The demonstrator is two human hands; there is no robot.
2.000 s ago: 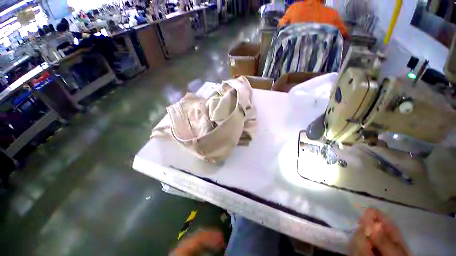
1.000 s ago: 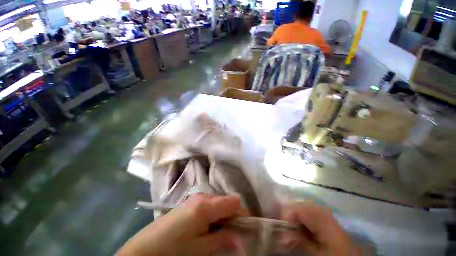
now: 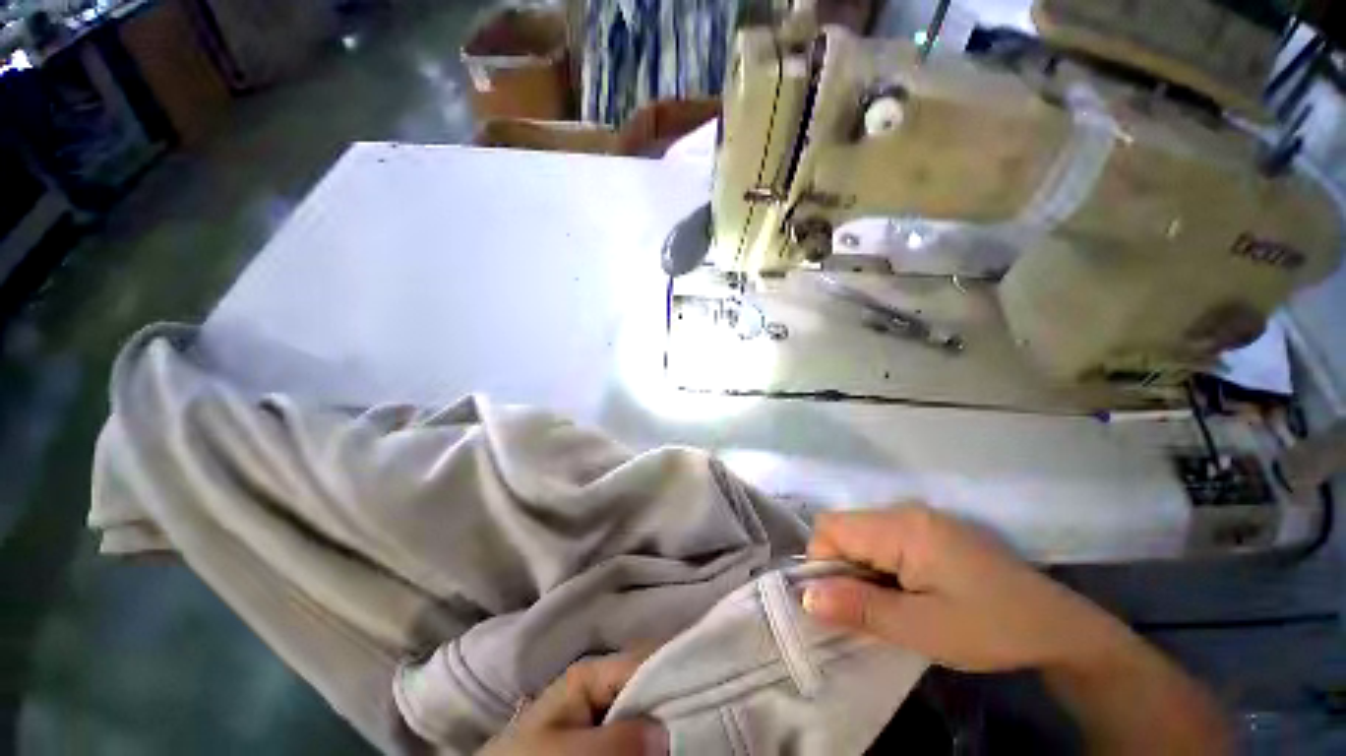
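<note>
The beige trousers (image 3: 487,517) lie bunched over the table's left front edge and hang below it. My right hand (image 3: 930,591) pinches the waistband (image 3: 709,628) between thumb and fingers, close to a belt loop (image 3: 788,632). My left hand (image 3: 583,716) grips the cloth lower down at the picture's bottom edge, partly cut off, with its fingers partly hidden by the fabric. A second belt loop (image 3: 738,733) shows between the hands.
The cream sewing machine (image 3: 945,148) stands behind my right hand, its lamp lighting the throat plate (image 3: 716,318). A slim dark tool (image 3: 901,318) lies on its bed. The white table (image 3: 428,266) extends left. A cardboard box (image 3: 517,67) and striped cloth (image 3: 657,59) are behind.
The trousers have been taken from the table's middle and pulled to the front edge. Both hands now hold them, stretched along the waistband. The view has turned down towards the machine.
</note>
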